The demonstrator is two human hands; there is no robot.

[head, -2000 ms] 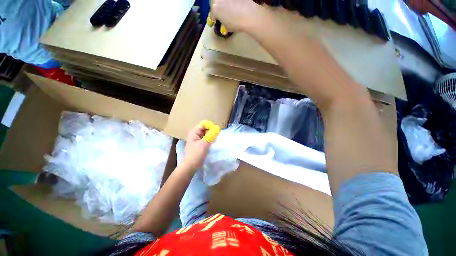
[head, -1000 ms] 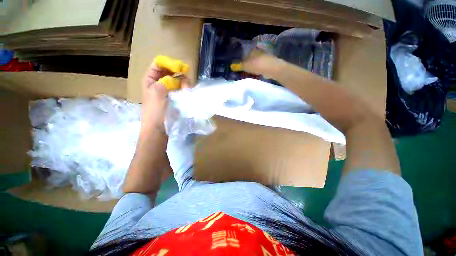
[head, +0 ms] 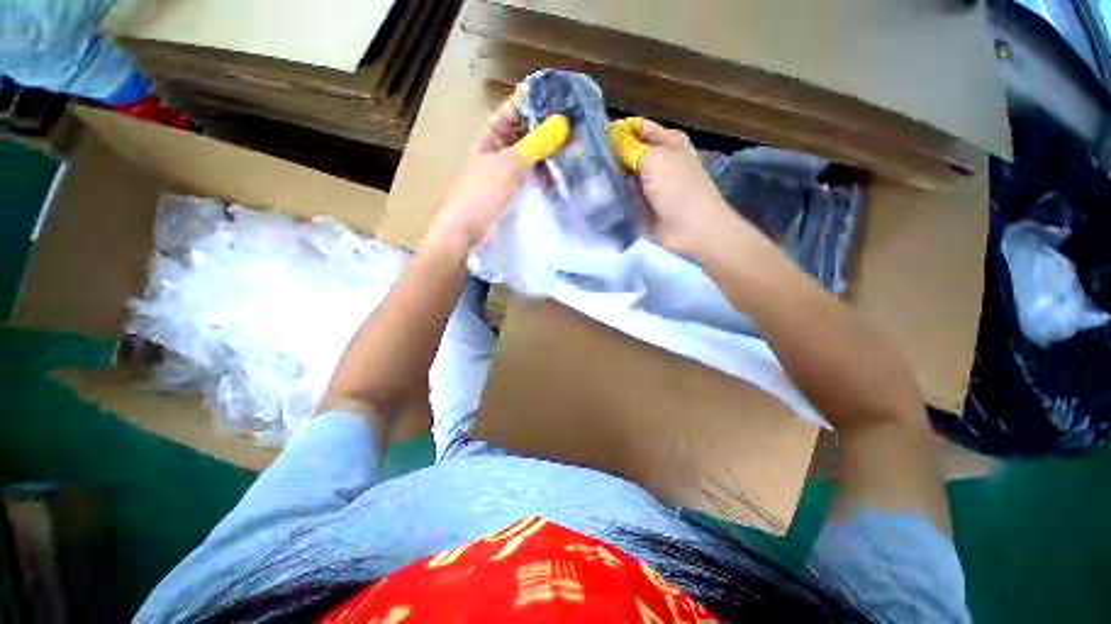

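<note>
A black moulded part in a clear poly bag [head: 582,171] is held up over the near left of the packing carton. My left hand [head: 502,171], with yellow finger cots, grips its left side near the top. My right hand [head: 664,171], also with yellow cots, touches its right side with the fingertips; how firmly is unclear. Bagged parts [head: 786,207] lie in the carton behind my right hand. A white foam sheet [head: 707,307] drapes over the near edge of the packing carton [head: 646,402].
A supply carton [head: 91,244] heaped with poly bags [head: 268,311] is at left. Cardboard sheets [head: 780,55] overhang the packing carton's far side; another cardboard stack [head: 280,31] is at upper left. A black bin bag [head: 1036,378] is at right. Part of a person's clothing [head: 55,49] shows at upper left.
My right hand has come from the cardboard stack down to my left hand. The black part is now in the bag between them. The view has shifted between frames.
</note>
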